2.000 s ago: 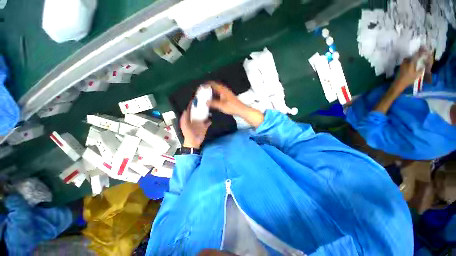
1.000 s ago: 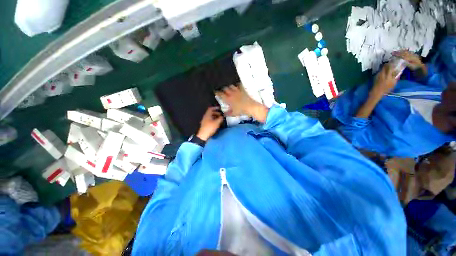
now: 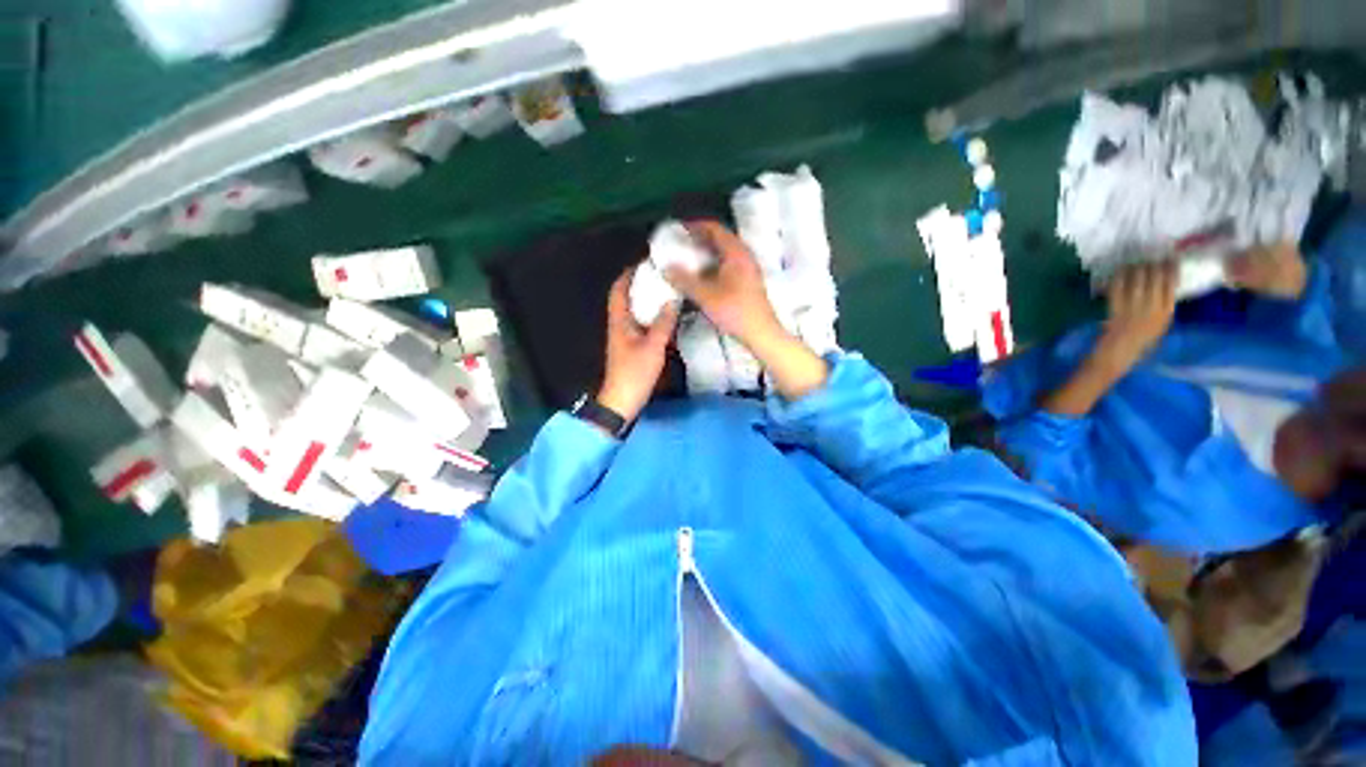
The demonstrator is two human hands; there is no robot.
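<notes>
My left hand (image 3: 635, 354), with a dark wristwatch, holds a small white wrapped product (image 3: 653, 294) upright over the black mat (image 3: 562, 307). My right hand (image 3: 730, 285) is beside it, its fingers around a white piece (image 3: 679, 247) at the top. I cannot tell whether the two white parts are one product or two. White wrapped products (image 3: 787, 247) lie in rows at the mat's right side, and more lie partly behind my right forearm.
A heap of white cartons with red marks (image 3: 307, 412) lies left, above a blue shape (image 3: 402, 537) and yellow sack (image 3: 262, 629). A curved rail (image 3: 345, 90) crosses above. Cartons (image 3: 969, 285) and discs (image 3: 983, 177) are right. A neighbouring worker's hands (image 3: 1142, 307) are near a white heap (image 3: 1184, 173).
My hands have risen from the mat's lower right edge to over its upper part, with white material now held up between them. The neighbouring worker's hands have moved down. The view has shifted slightly.
</notes>
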